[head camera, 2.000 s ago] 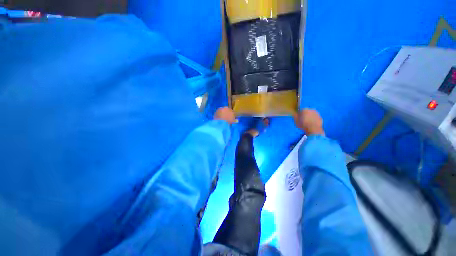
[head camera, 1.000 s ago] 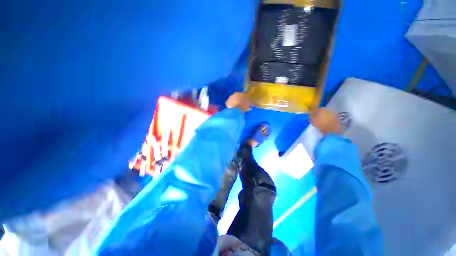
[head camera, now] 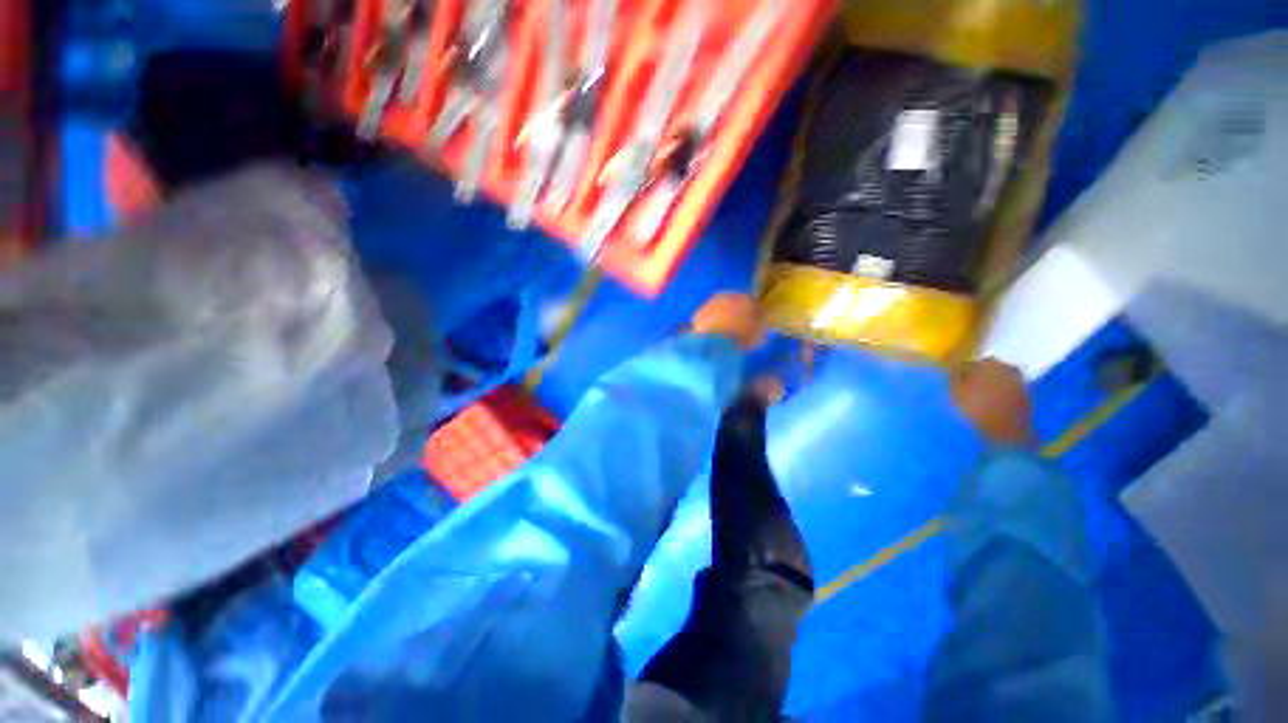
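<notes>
An open carton (head camera: 869, 314) with yellow-brown flaps is held out in front of me, its far end reaching the top of the picture. Inside lie dark bundles (head camera: 904, 184) under shiny film with white labels. My left hand (head camera: 729, 319) grips the near left corner of the carton. My right hand (head camera: 993, 401) is at the near right corner and grips it. Both hands are somewhat blurred and their fingers are partly hidden by the carton.
An orange-red tray (head camera: 664, 212) with rows of metallic-looking pieces is at the upper left, close to the carton. A crumpled whitish sheet (head camera: 184, 396) is at the left. A small red object (head camera: 487, 441) sits beside my left sleeve. Grey-white surfaces (head camera: 1215, 212) are at the right.
The carton and both hands have shifted right in the picture. The orange-red tray has come up beside the carton. The white machine has left view. Both hands keep hold of the carton.
</notes>
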